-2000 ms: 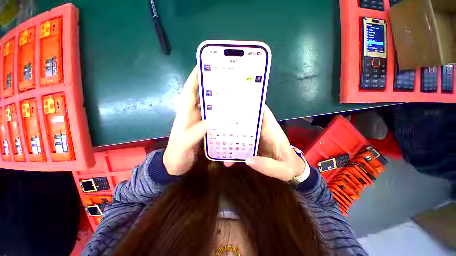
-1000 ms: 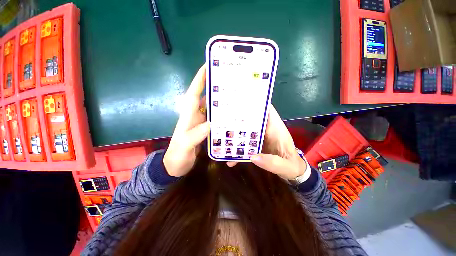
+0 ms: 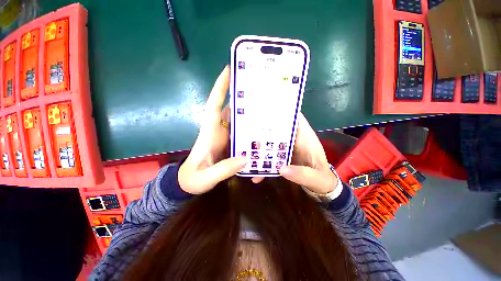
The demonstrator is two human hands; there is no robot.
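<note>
A large white-edged smartphone [image 3: 267, 104] stands in the middle of the view, its bright screen facing me, with small text rows above and a grid of small pictures at the bottom. My left hand [image 3: 210, 145] holds its left side, with the thumb over the lower left of the screen. My right hand [image 3: 309, 159] holds its lower right side, with the thumb at the bottom right corner. The fingers behind the smartphone are mostly hidden.
A black marker pen [image 3: 177, 34] lies on the green bench [image 3: 148, 82]. A red tray [image 3: 82, 99] at left holds orange-backed phones. Another red tray [image 3: 384, 66] at right holds keypad phones [image 3: 411, 60], partly under a cardboard box [image 3: 458, 38]. Lower trays with phones flank me.
The smartphone has moved slightly right and up. My left thumb has moved onto the lower screen. The lower screen changed from rows of small icons to a grid of pictures.
</note>
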